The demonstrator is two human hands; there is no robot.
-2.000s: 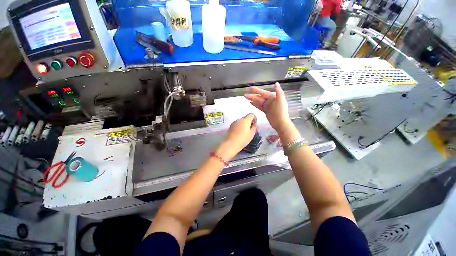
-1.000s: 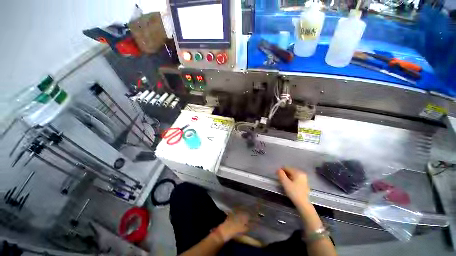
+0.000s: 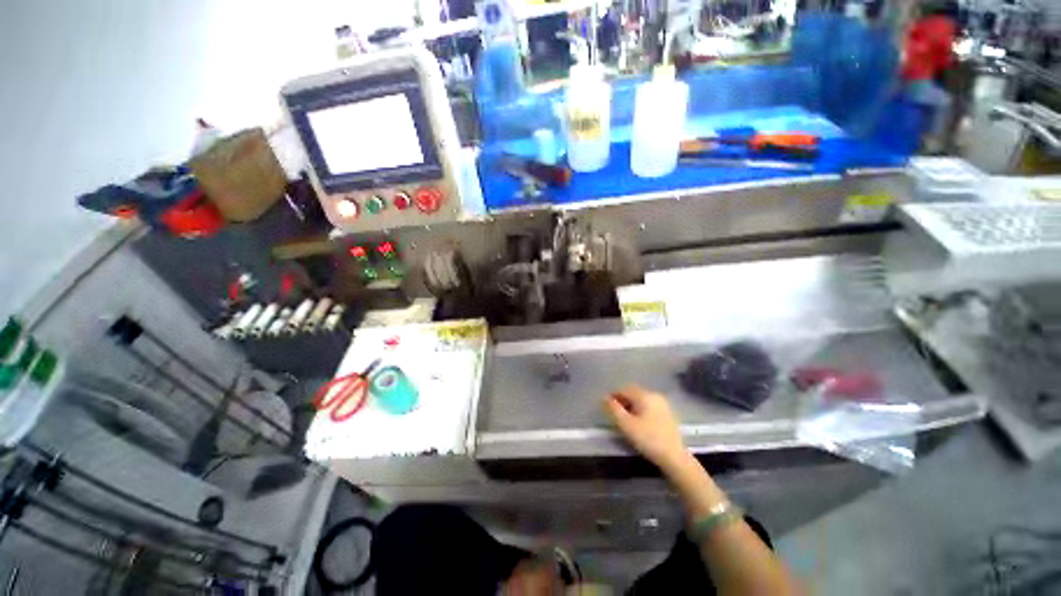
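My right hand (image 3: pixel 652 428) is over the front of the grey metal tray (image 3: pixel 518 402), fingers curled; whether it holds anything does not show. My left hand (image 3: pixel 538 579) is low at the bottom edge near my lap, blurred and partly cut off. A few short dark wires (image 3: pixel 560 369) lie loose on the tray, left of my right hand. A bag of black wires (image 3: pixel 731 375) lies right of that hand, not touched. A smaller bag of red wires (image 3: pixel 840 383) lies farther right, its clear film hanging over the tray's front edge.
The machine head (image 3: pixel 541 274) stands behind the tray. The white cover (image 3: pixel 401 425) at left bears red scissors (image 3: pixel 344 397) and teal tape (image 3: pixel 396 391). Two squeeze bottles (image 3: pixel 588 122) and tools (image 3: pixel 762 146) stand or lie on the blue shelf. A touchscreen (image 3: pixel 367 142) is at upper left.
My hands were together by the black wires; they have moved apart, right hand to the tray's front, left hand down to the bottom edge. The view has turned left, then partly back.
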